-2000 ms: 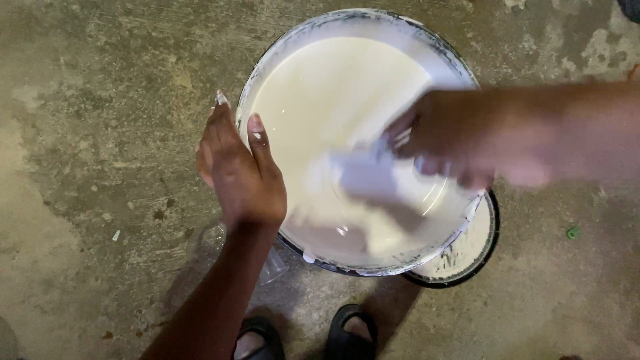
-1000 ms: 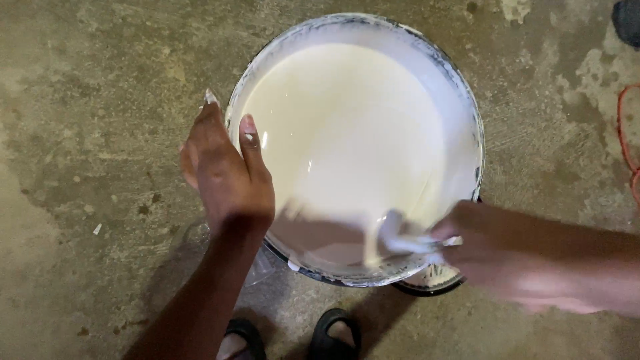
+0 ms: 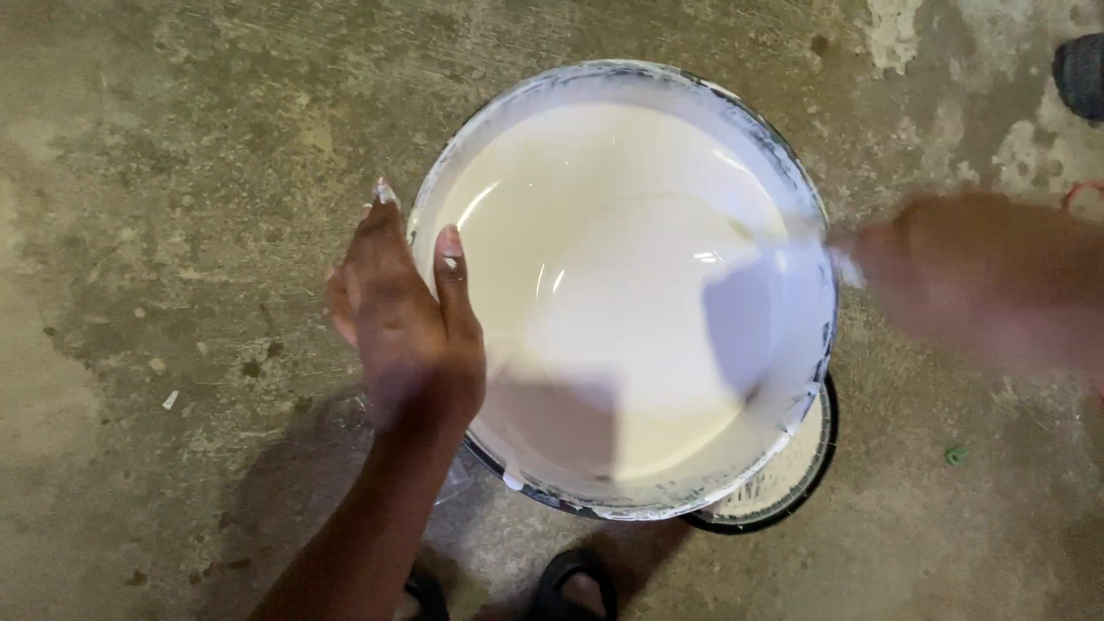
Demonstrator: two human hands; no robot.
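Observation:
A round bucket (image 3: 830, 302) with a smeared rim holds a cream-white liquid (image 3: 552, 224) that looks like paint. My left hand (image 3: 410, 319) grips the bucket's left rim, thumb inside and fingers outside, with white smears on the nails. Over the right rim, my right hand (image 3: 931, 267) is blurred by motion and closed on a pale tool; its exact kind is too blurred to tell. The tool reaches over the liquid at the right side of the bucket. A shadow lies on the lower part of the liquid.
A round lid (image 3: 798, 483) with a black rim and white smears lies partly under the bucket at the lower right. Clear plastic (image 3: 453, 483) lies at the lower left on the concrete floor (image 3: 172, 216). My sandalled feet (image 3: 576, 586) are below; a dark object (image 3: 1080, 78) is at top right.
My right hand has moved from the lower right of the bucket up to its right side, still with the tool. My left hand stays on the left rim.

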